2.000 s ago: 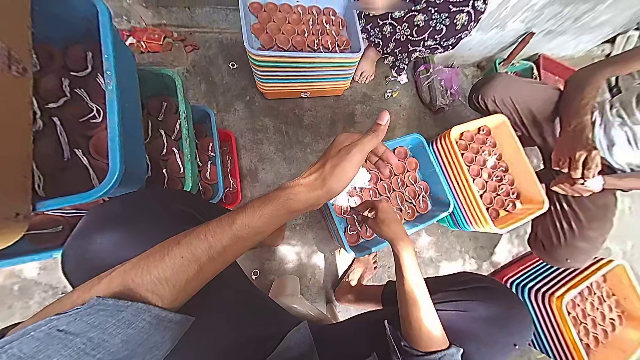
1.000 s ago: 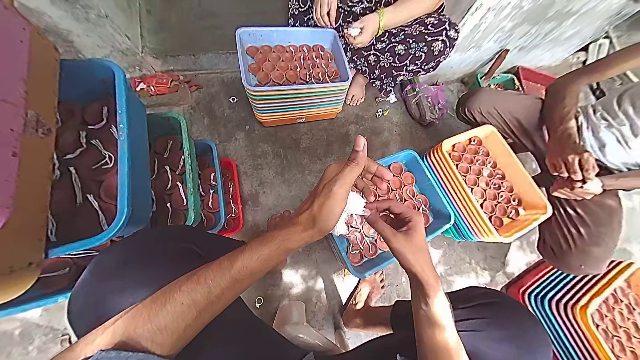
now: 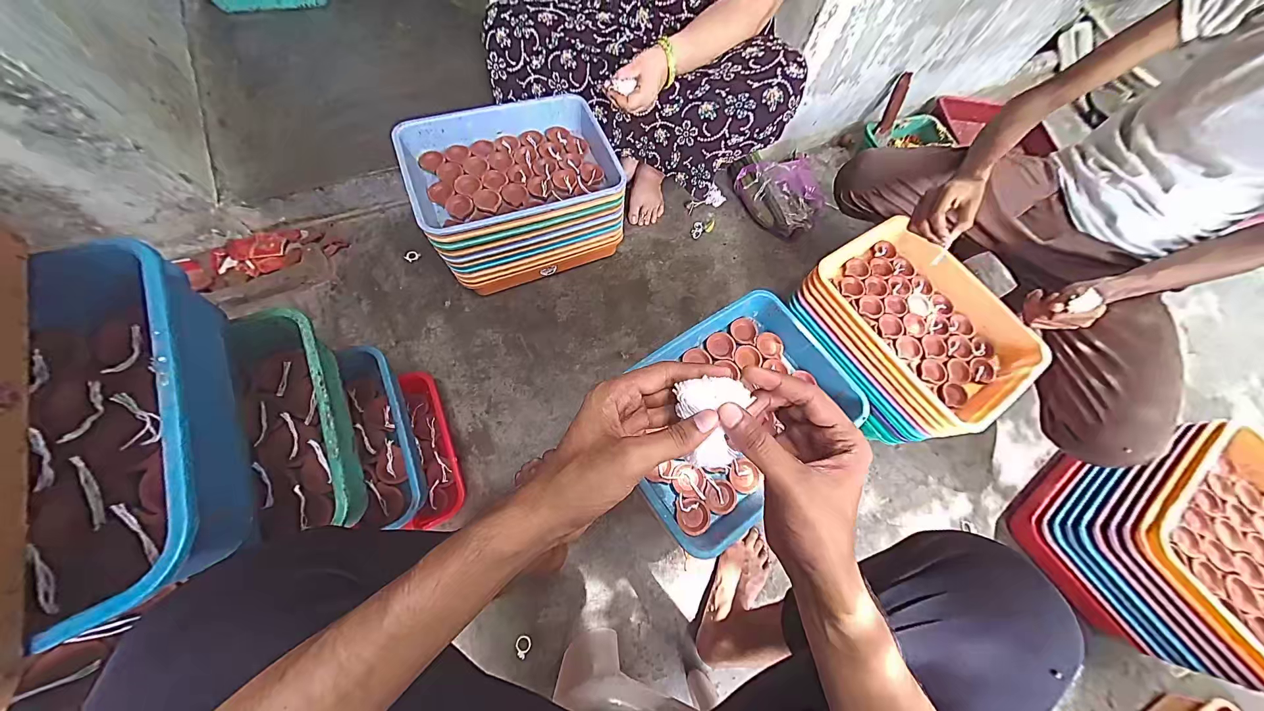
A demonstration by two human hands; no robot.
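A bundle of white cotton wicks (image 3: pixel 713 397) is held between my hands, above a blue plastic tray (image 3: pixel 823 360) of small clay lamps (image 3: pixel 721 346). My left hand (image 3: pixel 632 425) curls around the bundle from the left, thumb on its front. From the right, the thumb and forefinger of my right hand (image 3: pixel 800 434) pinch at its edge. White wicks lie on some of the lamps under my hands; the hands hide the tray's middle.
Lamp-filled trays are stacked beyond (image 3: pixel 513 232), at the right (image 3: pixel 997 395) and lower right (image 3: pixel 1116 553). Blue (image 3: pixel 207 395), green (image 3: pixel 331 425) and red (image 3: pixel 449 474) trays stand left. Two people sit near, one person's hand (image 3: pixel 948 207) over the orange tray.
My right hand has risen from the lamps to the wick bundle. My left fingers, earlier spread, are now curled around it. The person at the right has moved a hand over the orange tray.
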